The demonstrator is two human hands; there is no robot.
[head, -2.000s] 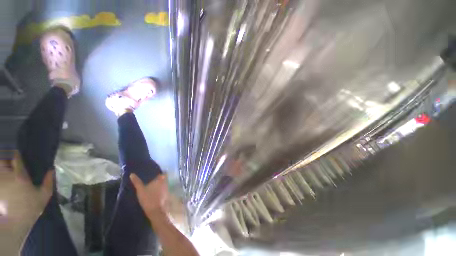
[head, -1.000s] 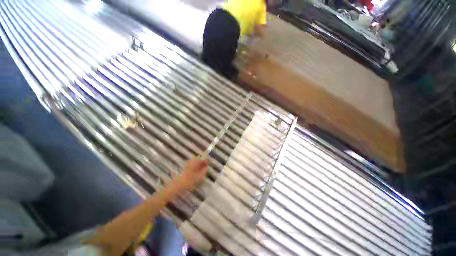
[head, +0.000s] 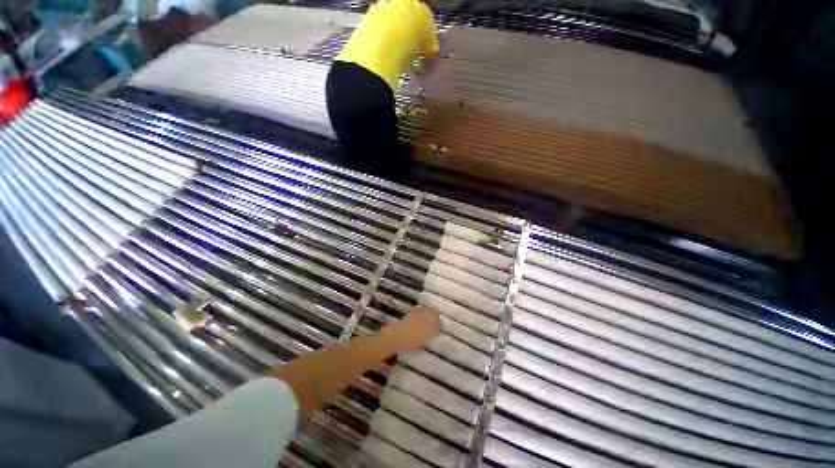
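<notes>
My left hand reaches in from the lower left, over the left edge of the pale ridged strips. Its fingers look bent and blurred, and I cannot tell whether they hold anything. A thin silvery frame lies across the parallel metal tubes. Its left bar passes just left of my hand and my forearm covers its near part. Its right bar stands right of the hand, with white strips on both sides. A small dark clip sits near that bar's far end. My right hand is not in view.
More white strips cover the tubes on the right, and others at the far left. A small pale fitting lies on bare tubes. A person in a yellow top stands at the neighbouring bed with its brown band.
The view has turned from the floor to the bed, then shifted. My left hand has moved from beside the frame's left bar to the pale strips between the bars. The person now shows more fully.
</notes>
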